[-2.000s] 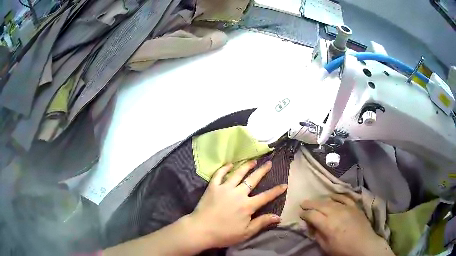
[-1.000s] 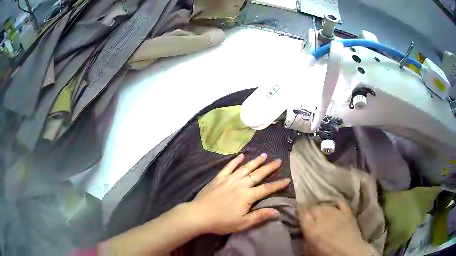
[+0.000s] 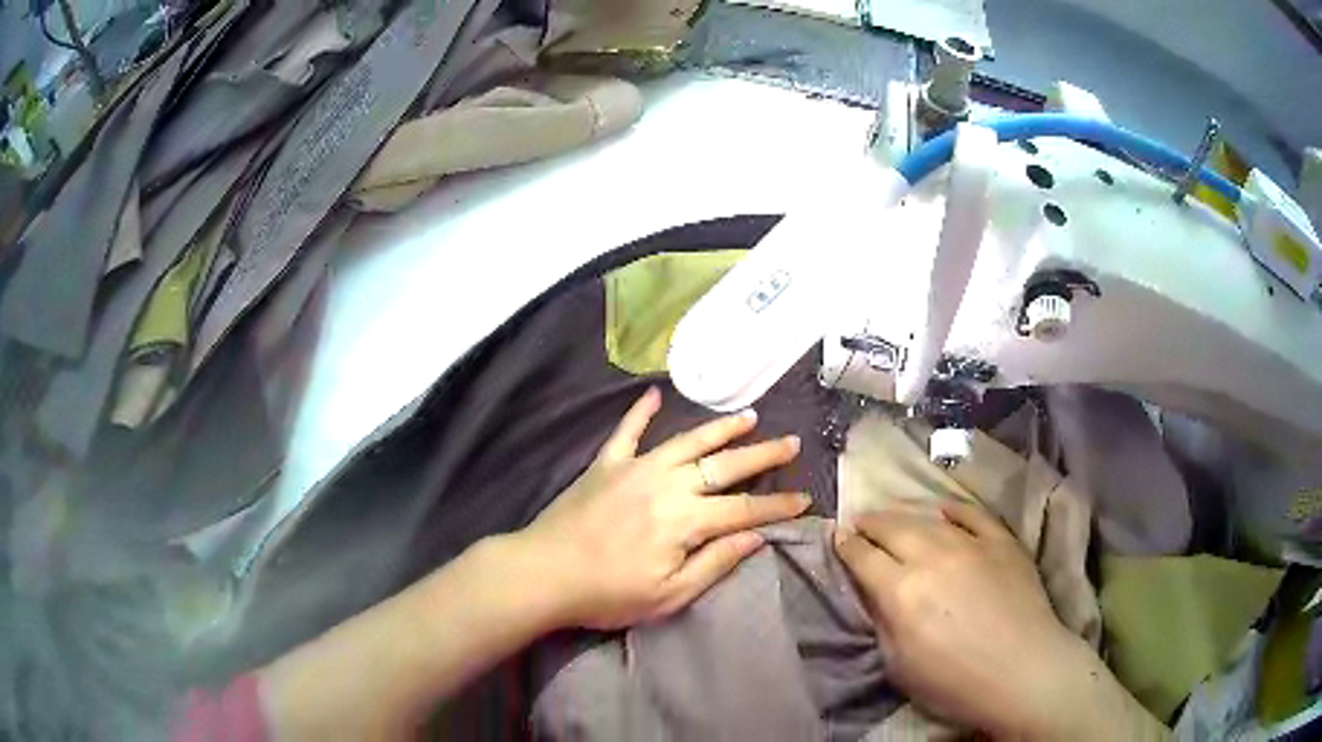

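Observation:
Dark ribbed cloth [image 3: 500, 363] lies on the white table in front of the sewing machine [image 3: 1116, 276]. An olive-green piece [image 3: 660, 297] lies on it, partly under the white clip-on light [image 3: 747, 312]. A beige piece [image 3: 906, 471] meets the dark cloth below the presser foot area [image 3: 841, 420]; the needle itself is too small to tell. My left hand [image 3: 674, 507] lies flat, fingers spread, on the dark cloth and a mauve-grey panel [image 3: 725, 623]. My right hand [image 3: 964, 602] rests with bent fingers on the beige piece near the seam; whether it pinches the cloth is unclear.
A pile of grey and brown cut pieces [image 3: 276, 160] lies at the left and back left. A blue hose [image 3: 1073, 131] runs over the machine head. More olive-green cloth [image 3: 1182, 616] is at the lower right. Pale papers [image 3: 935, 18] lie behind the machine.
The dark cloth and olive-green piece have moved away from me, with more of the green under the light. More mauve-grey cloth shows below. My right hand has moved beside the seam.

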